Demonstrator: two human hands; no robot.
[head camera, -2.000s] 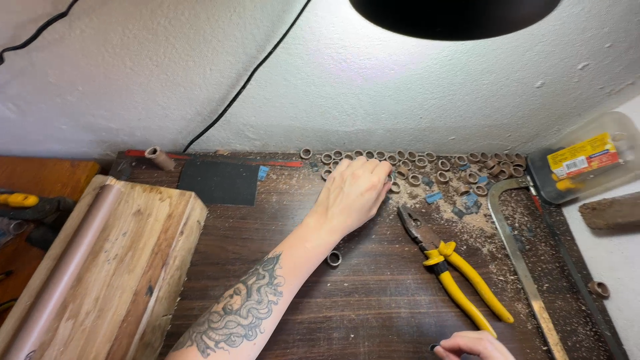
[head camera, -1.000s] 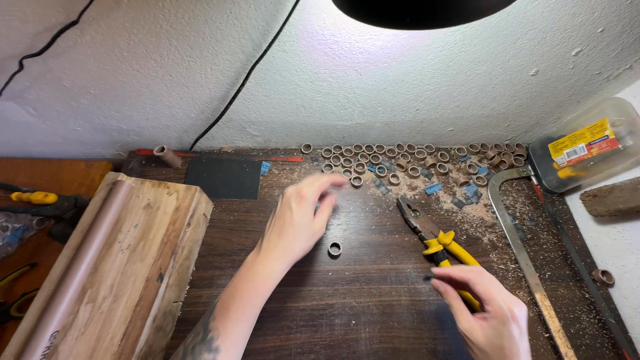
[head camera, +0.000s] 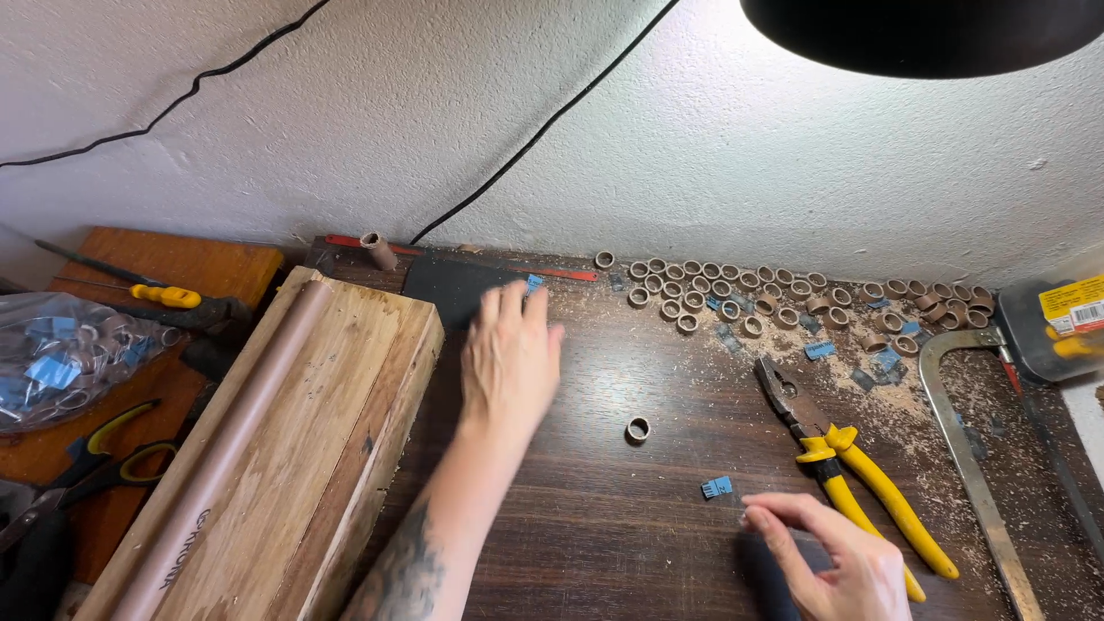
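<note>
My left hand (head camera: 509, 358) reaches to the front edge of a dark flat sheet (head camera: 448, 285), its fingertips beside a small blue label scrap (head camera: 535, 282); whether it touches either is not clear. My right hand (head camera: 824, 556) is at the lower right, thumb and forefinger nearly together; anything between them is too small to tell. Just left of it another blue label scrap (head camera: 716, 488) lies on the table. One brown cut ring (head camera: 637, 430) stands between the hands. Many similar rings (head camera: 693, 301) lie along the wall. Yellow-handled combination pliers (head camera: 849, 470) lie beside my right hand.
A wooden block (head camera: 345, 388) bears a brown pipe (head camera: 233, 440) at left. Beyond are a plastic bag (head camera: 78, 362) of rings, scissors (head camera: 112, 457) and a yellow-handled tool (head camera: 166, 296). A hacksaw (head camera: 966, 440) and a plastic container (head camera: 1048, 332) stand right. A lamp shade (head camera: 923, 34) hangs above.
My left hand has moved left from the rings to the dark sheet. A blue label scrap now lies beside my right hand, where none showed one second ago.
</note>
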